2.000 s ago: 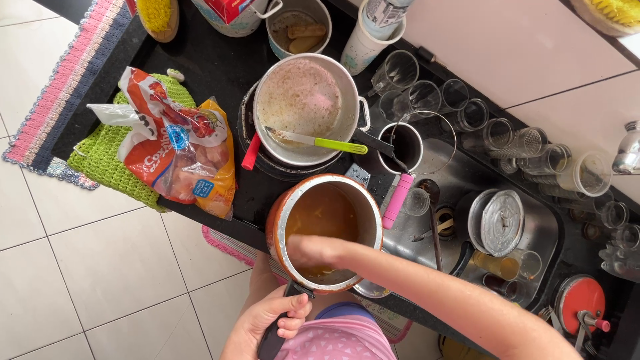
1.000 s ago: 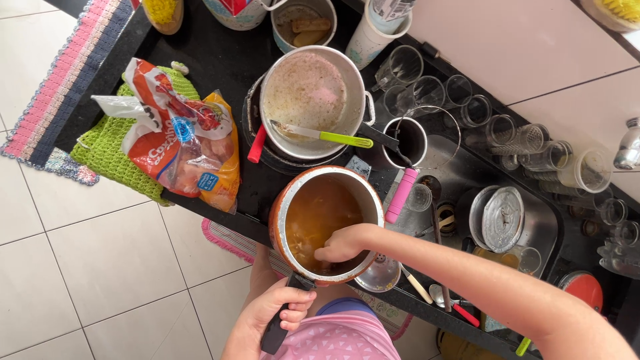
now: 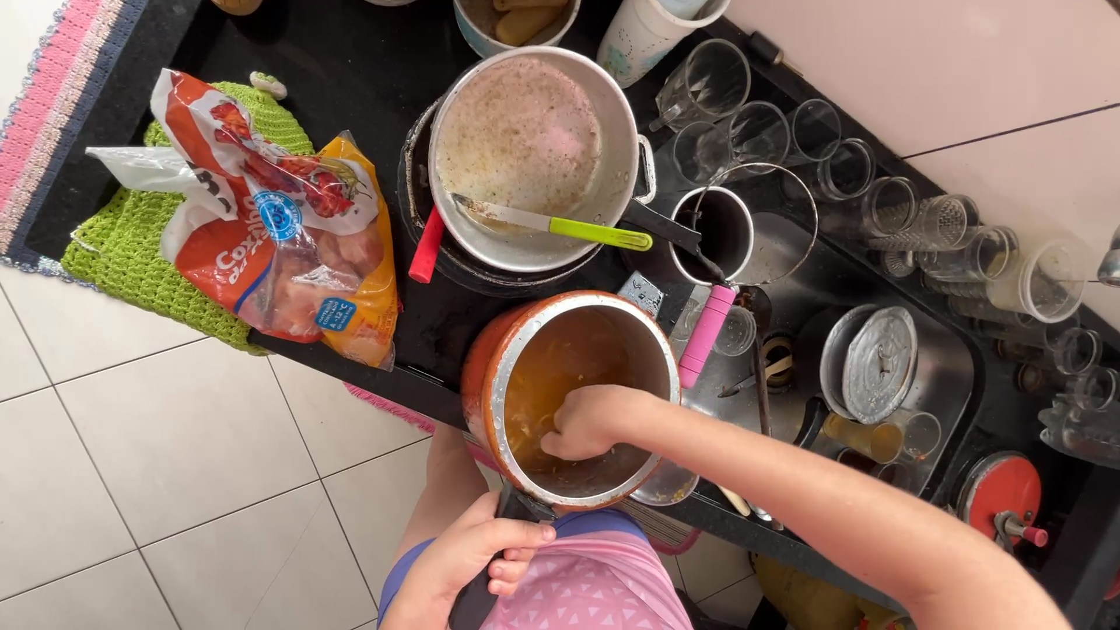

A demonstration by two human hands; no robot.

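Note:
My left hand (image 3: pixel 490 547) is closed around the black handle (image 3: pixel 477 595) of an orange pressure cooker pot (image 3: pixel 486 394), tilted at the counter's front edge. Inside the pot is cloudy orange-brown liquid (image 3: pixel 569 354) with small bits in it. My right hand (image 3: pixel 591 424) reaches into the pot, its fingers curled at the liquid; whether they hold anything cannot be seen. Behind the pot a used aluminium pan (image 3: pixel 525 105) carries a knife with a green handle (image 3: pixel 599 234) across its rim. A plastic bag of raw chicken (image 3: pixel 293 236) lies on a green crocheted cloth (image 3: pixel 144 262) to the left.
At the right, the steel sink (image 3: pixel 936 385) holds metal lids (image 3: pixel 879 363), glasses and a dark mug (image 3: pixel 739 232). Many glasses (image 3: pixel 770 131) line the wall side. A pink handle (image 3: pixel 709 337) juts out beside the pot. A red lid (image 3: pixel 1006 494) lies at the far right.
My right hand has moved from the pot's left side toward its right part, with more of it showing above the liquid. My left hand keeps its hold on the handle.

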